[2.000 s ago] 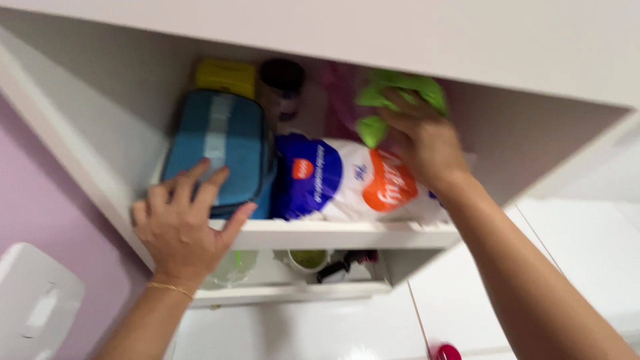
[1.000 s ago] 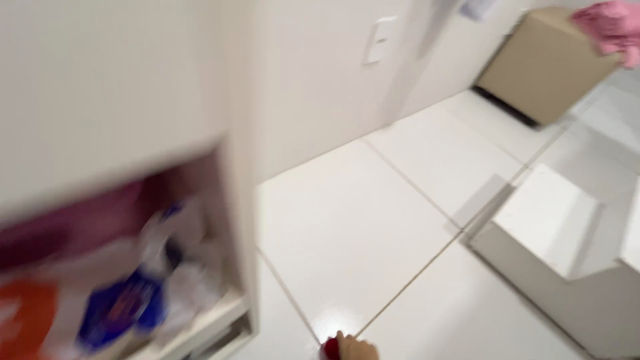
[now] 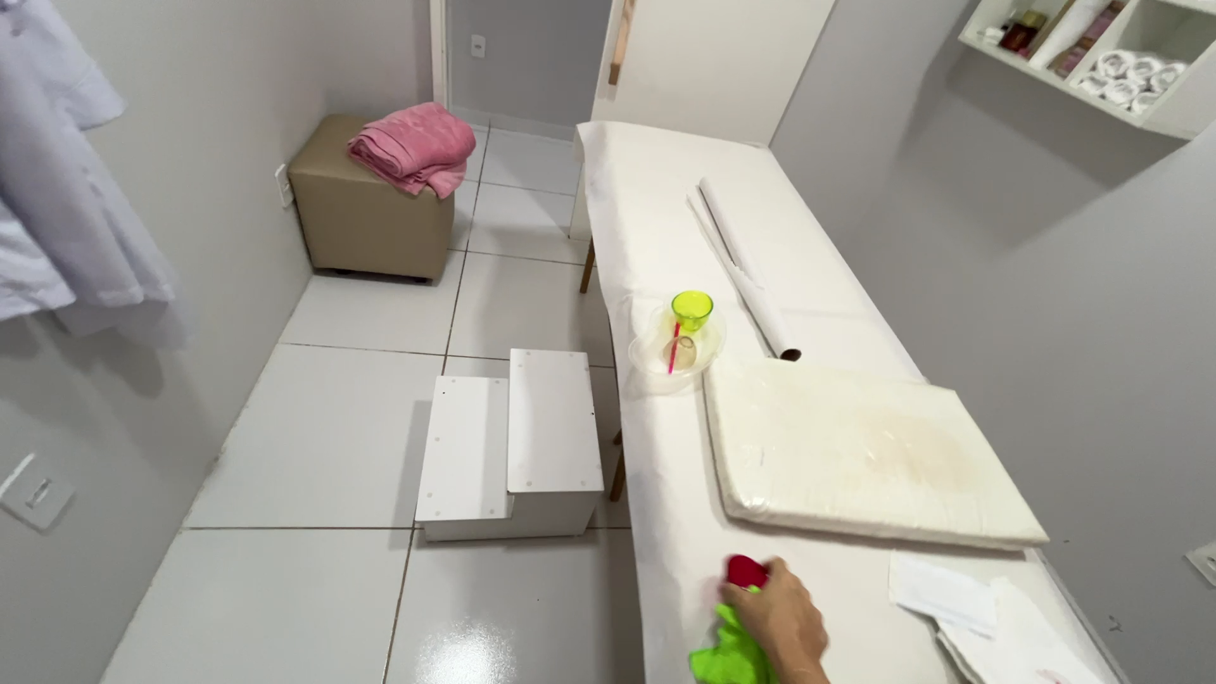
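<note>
My right hand is low over the near end of a long table covered in white sheeting. Its fingers are closed on a small red object, whose kind I cannot tell, and a bright green cloth hangs beneath it, in the same grip. My left hand is out of view. Beyond the hand lies a cream pad in clear plastic. Farther along stands a clear bowl with a yellow-green cup and a pink stick. A white paper roll lies past it.
White folded cloths or papers lie right of my hand. A white two-step stool stands on the tiled floor left of the table. Farther off, a beige pouf bears a pink towel. A wall shelf holds rolled white towels.
The view has swung from an open drawer or compartment to the long table. My right hand has left the compartment with the green cloth. The red object, earlier on the floor, is in its grip.
</note>
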